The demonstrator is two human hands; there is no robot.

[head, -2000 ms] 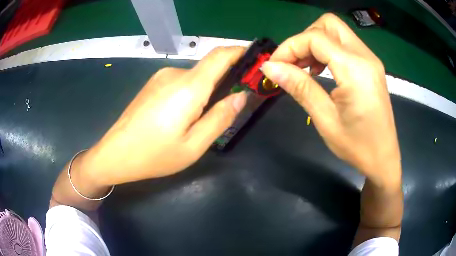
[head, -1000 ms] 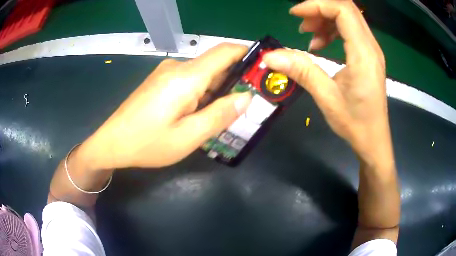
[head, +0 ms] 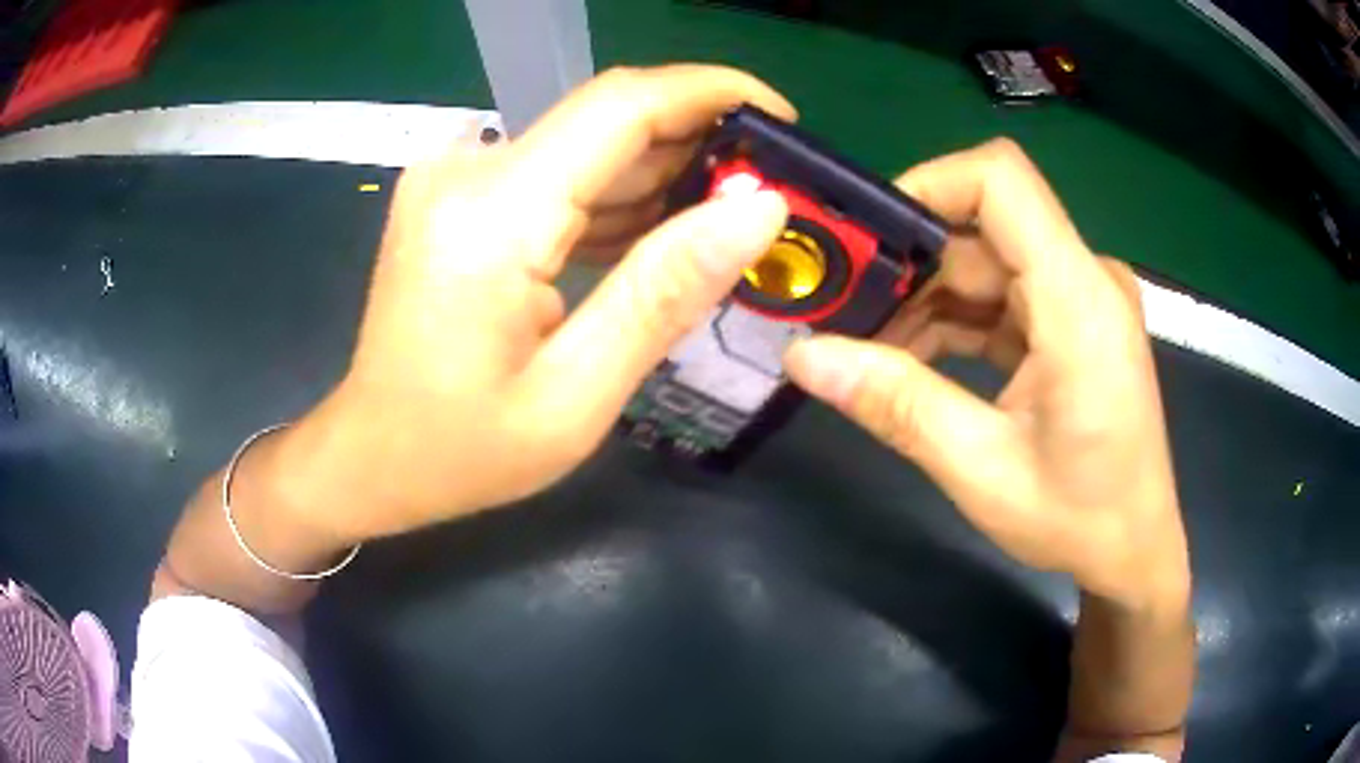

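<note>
A black phone housing (head: pixel 853 182) is held tilted above the bench. Its red speaker holder (head: pixel 856 239) carries a gold-yellow disc (head: pixel 786 266) in a black ring. Below it lie a silver-white metal plate (head: pixel 731 362) and the green board's end (head: pixel 656 426). My left hand (head: pixel 507 313) grips the housing's left side, its thumb on the red corner. My right hand (head: pixel 1014 373) holds the right side, thumb at the plate's edge, fingers behind the housing. The fingers behind it are partly hidden.
A green conveyor belt (head: pixel 835 90) with white edging (head: pixel 254 134) runs behind the dark bench (head: pixel 597 641). A pale post (head: pixel 533 60) stands at its edge. Another open unit (head: pixel 1023 75) and a red tray (head: pixel 82 57) lie on the belt. A pink fan (head: pixel 38 671) is at lower left.
My right hand has come down from above the speaker to the housing's right side. The housing has turned and tilted, its top edge facing upper right. My left thumb has moved onto the red corner.
</note>
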